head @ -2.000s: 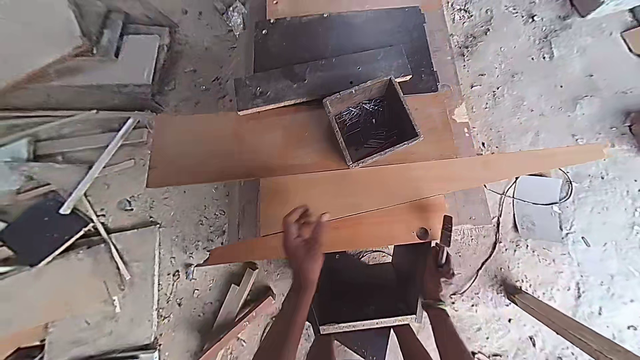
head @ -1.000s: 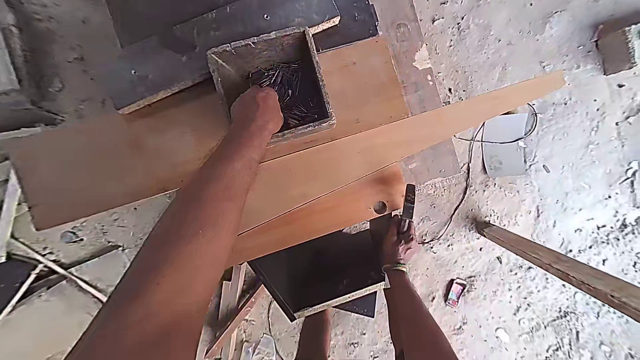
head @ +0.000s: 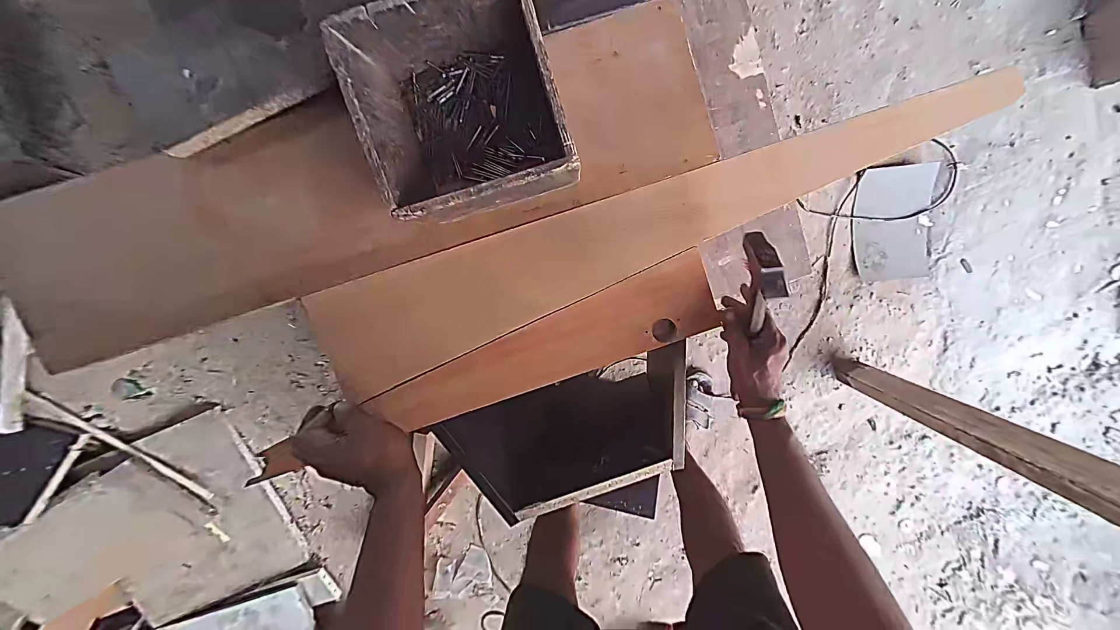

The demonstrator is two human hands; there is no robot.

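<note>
My left hand [head: 350, 442] grips the narrow left end of a tapered brown board [head: 560, 350], which has a round hole near its right end. My right hand [head: 754, 354] holds a hammer [head: 763, 262] by its handle, head upward, beside the board's right end. A longer tapered board [head: 612, 227] lies against the upper edge of the held one. Beyond it a wide brown board [head: 219, 210] carries an open wooden box [head: 490, 188] with many loose nails [head: 472, 114]. Below the held board is a dark open box frame [head: 569, 446], just above my legs.
A wooden beam [head: 980, 429] slants across the dusty floor at right, near a black cable [head: 827, 271] and a pale flat piece [head: 892, 223]. Scrap sticks [head: 122, 451] and sheets [head: 166, 516] lie at lower left. Dark panels [head: 157, 70] are at upper left.
My left hand was in the nail box one second ago; it has come back down to the left end of the tapered board. My right hand keeps the hammer. The view has shifted.
</note>
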